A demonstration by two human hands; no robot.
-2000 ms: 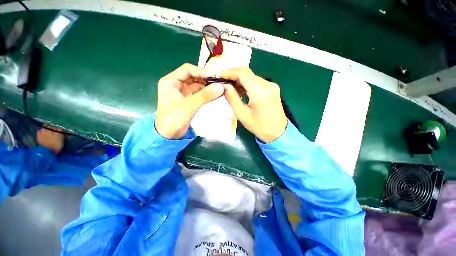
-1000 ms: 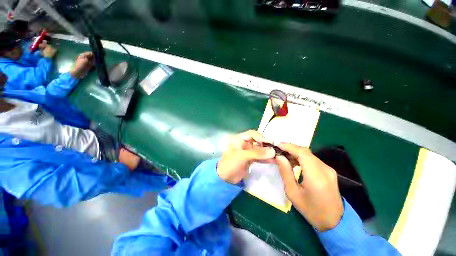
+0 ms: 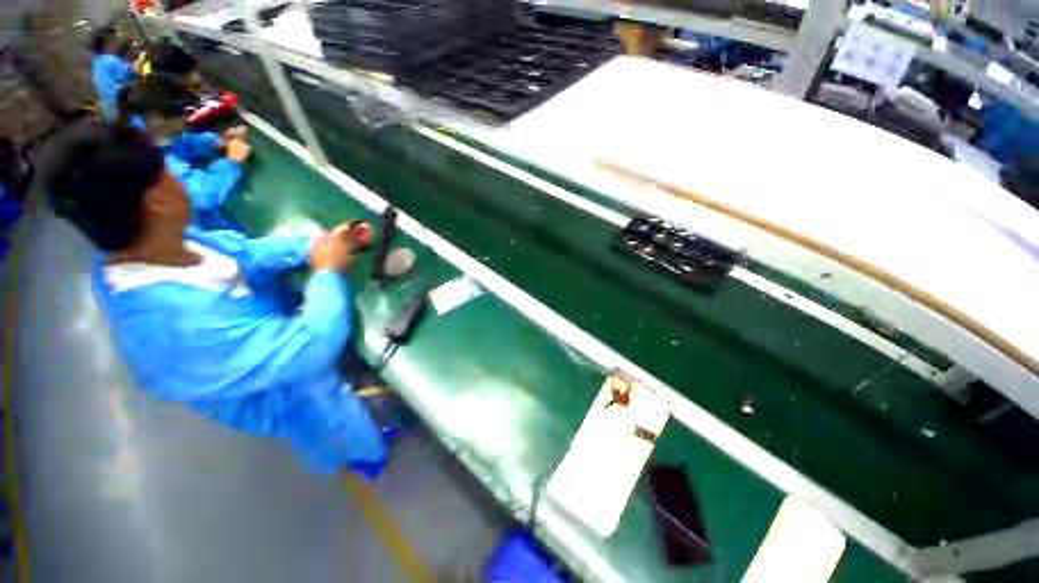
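Neither of my hands is in view; only a bit of blue cloth, perhaps my sleeve, shows at the bottom edge. A white sheet pad [image 3: 604,467] with yellow edges lies on the green bench. A small dark unit [image 3: 646,434] lies on its upper right part. A red-and-grey strap [image 3: 619,393] lies at the pad's far end, with a thin dark cord near the pad's left side. A glossy black smartphone [image 3: 679,515] lies right of the pad.
A second white sheet [image 3: 798,547] lies farther right. A pale rail [image 3: 706,427] divides the bench from the green conveyor [image 3: 570,285], which carries a black tray [image 3: 680,253] and a small unit [image 3: 747,404]. People in blue smocks [image 3: 217,353] work at left.
The view has swung left and up. Both my hands have left the picture. A small dark unit now lies on the pad, where none showed before. The black tray shows in full.
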